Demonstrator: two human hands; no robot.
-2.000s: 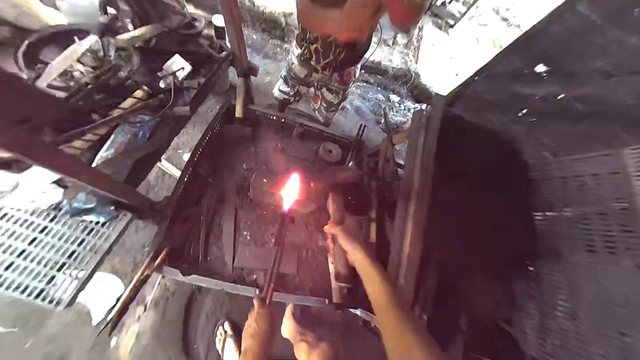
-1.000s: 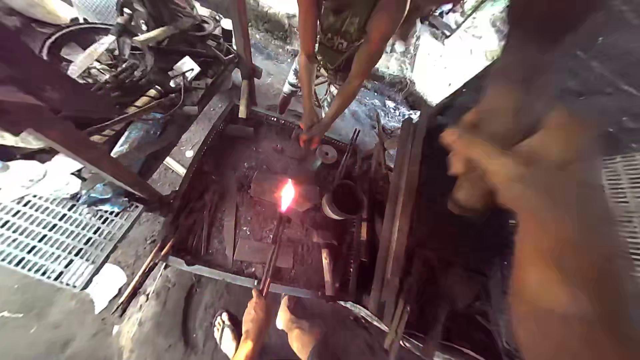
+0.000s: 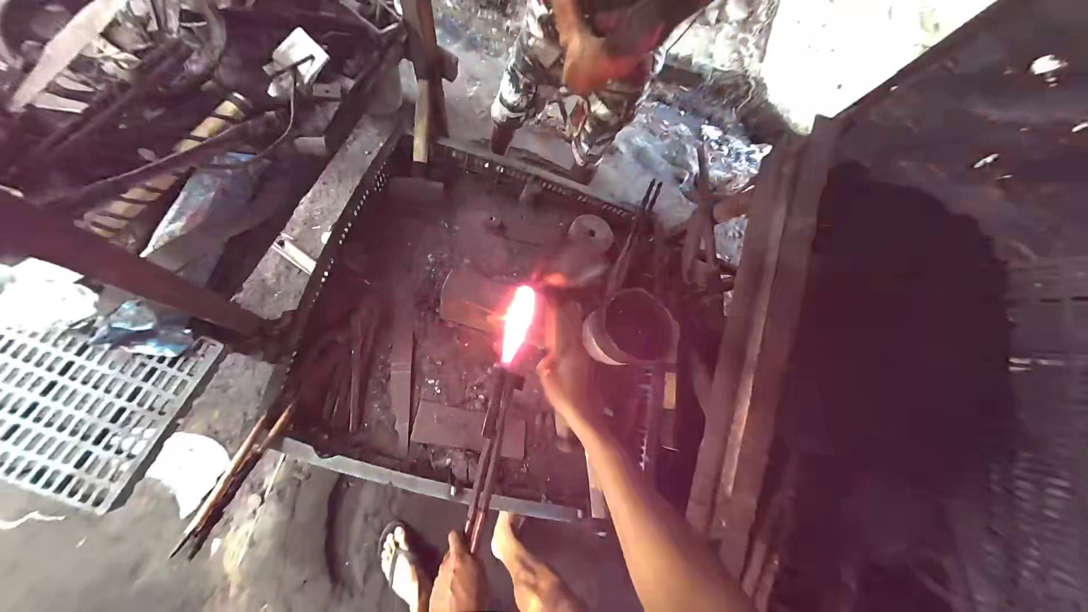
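Observation:
My left hand (image 3: 459, 574) is closed around the handles of long metal tongs (image 3: 487, 467) at the bottom middle. The tongs' far end meets a glowing hot metal piece (image 3: 518, 325), which lies over a dark metal block (image 3: 464, 299). My right hand (image 3: 561, 378) is just right of the glowing piece, blurred, with its fingers around a thick wooden handle (image 3: 568, 327). The head of this tool is too blurred to make out. Another wooden handle (image 3: 596, 484) lies on the pit's near rim, partly behind my right forearm.
A round container (image 3: 633, 327) and metal rods (image 3: 633, 242) stand to the right inside the metal-edged pit (image 3: 382, 472). Opposite is a person (image 3: 599, 64) with blurred hands. Wooden boards (image 3: 756, 340) border the right side; a plastic grate (image 3: 89, 416) lies left. Feet are near the front rim.
My right hand, raised at the right one second ago, is now down beside the glowing piece. The other person's hands, low over the pit then, have moved up and back.

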